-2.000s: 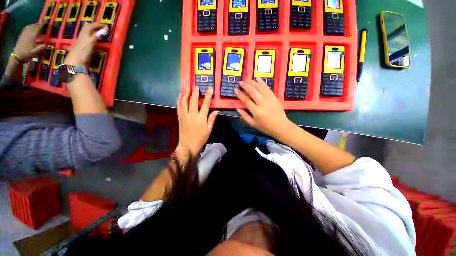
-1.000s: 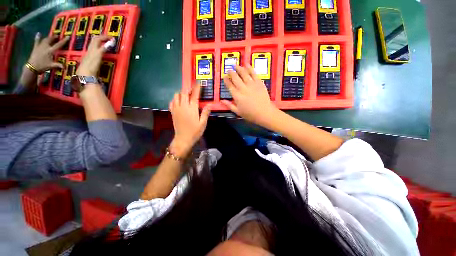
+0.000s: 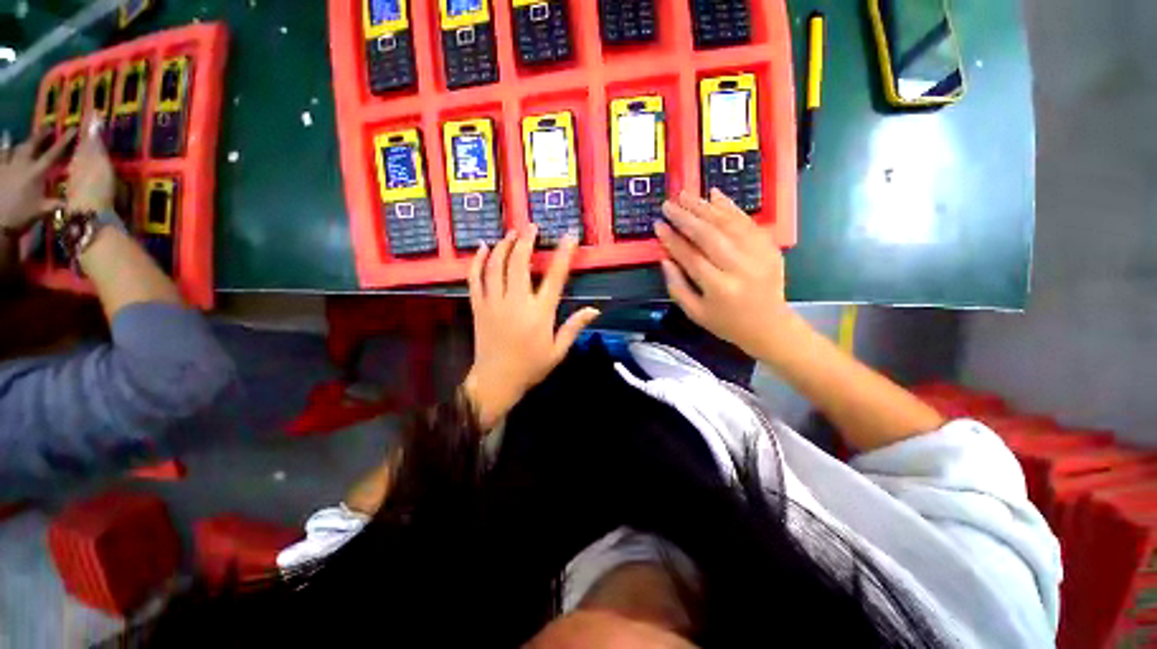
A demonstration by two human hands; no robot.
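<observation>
A red phone tray (image 3: 584, 263) lies on the green bench with keypad phones in two rows. In the near row, the two left phones (image 3: 402, 190) show blue screens and the middle phone (image 3: 551, 165) and the two right ones show white screens. My left hand (image 3: 518, 311) rests with spread fingers at the tray's near edge, fingertips by the lower end of the middle phone. My right hand (image 3: 730, 269) has its fingertips at the lower keys between the fourth phone (image 3: 638, 165) and the fifth phone (image 3: 730, 140). Neither hand holds anything.
A yellow and black pen (image 3: 812, 89) and a smartphone (image 3: 922, 51) lie right of the tray. At left, another person's hands (image 3: 89, 178) are over a second red tray (image 3: 201, 165). Red trays (image 3: 114, 552) are stacked on the floor at lower left, with more (image 3: 1091, 494) at right.
The view has shifted, so the tray appears further left. My right hand has moved rightward from the second phone to the fourth and fifth. My left hand has moved from the first phone to the middle phone.
</observation>
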